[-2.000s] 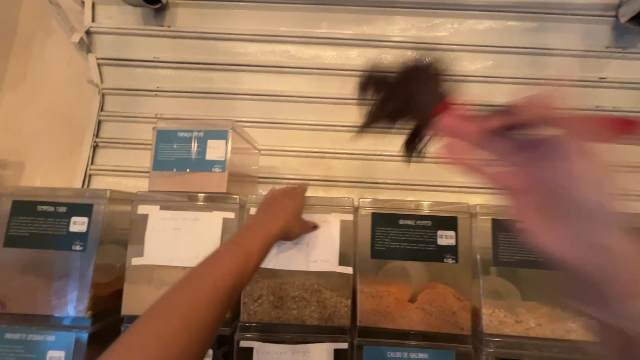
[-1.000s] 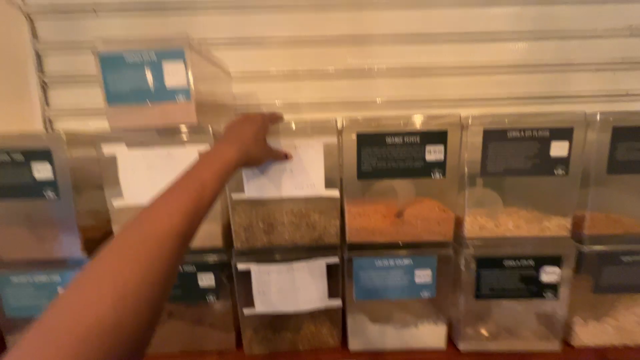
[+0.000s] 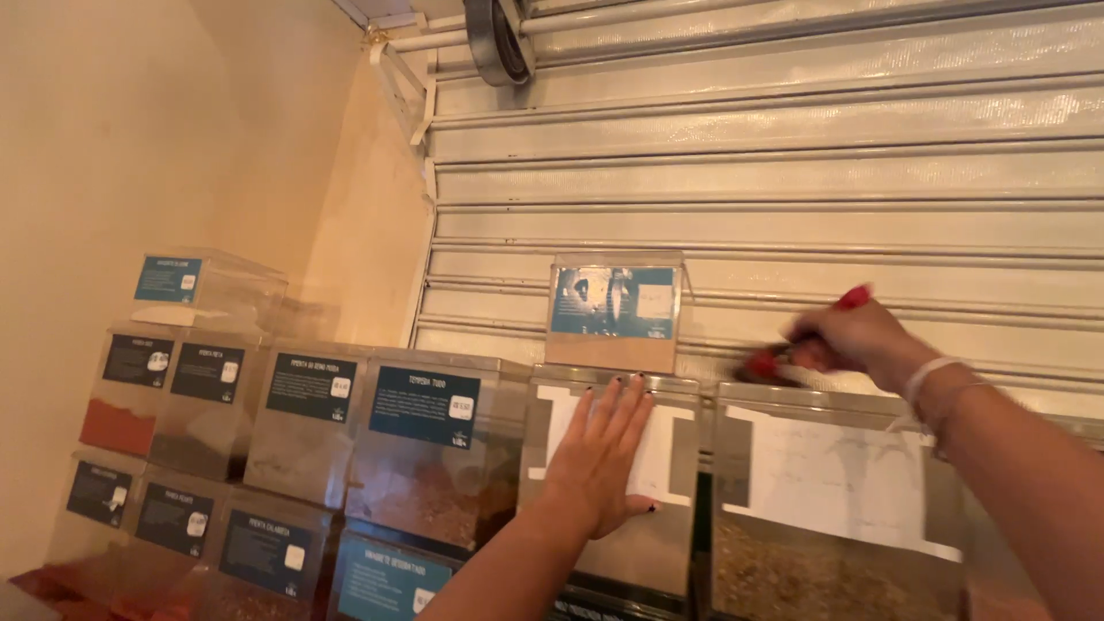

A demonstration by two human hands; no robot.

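Note:
My left hand [image 3: 604, 466] lies with fingers spread against the front of a clear bin [image 3: 608, 561] that has a white paper taped on it; the fingertips reach its upper edge. Blurred by motion, my right hand [image 3: 837, 341] grips a brush by its red handle [image 3: 854, 297]. The dark brush head [image 3: 763, 366] is over the back of the top of the neighbouring clear bin [image 3: 828, 552], which holds coarse brown flakes and also bears a taped white paper. A smaller clear bin [image 3: 614, 354] with a blue label stands on top of the bin at my left hand.
More clear bins [image 3: 423, 483] of spices with dark labels are stacked to the left, beside a beige wall [image 3: 172, 129]. A small bin with a blue label [image 3: 168, 278] tops the far-left stack. Behind stands a ribbed metal roller shutter [image 3: 733, 181]. Something red [image 3: 112, 586] lies lower left.
My left hand has moved from the flake-filled bin to the bin on its left. The brush, raised in the air two seconds ago, is now low at the bin tops. The view has swung left.

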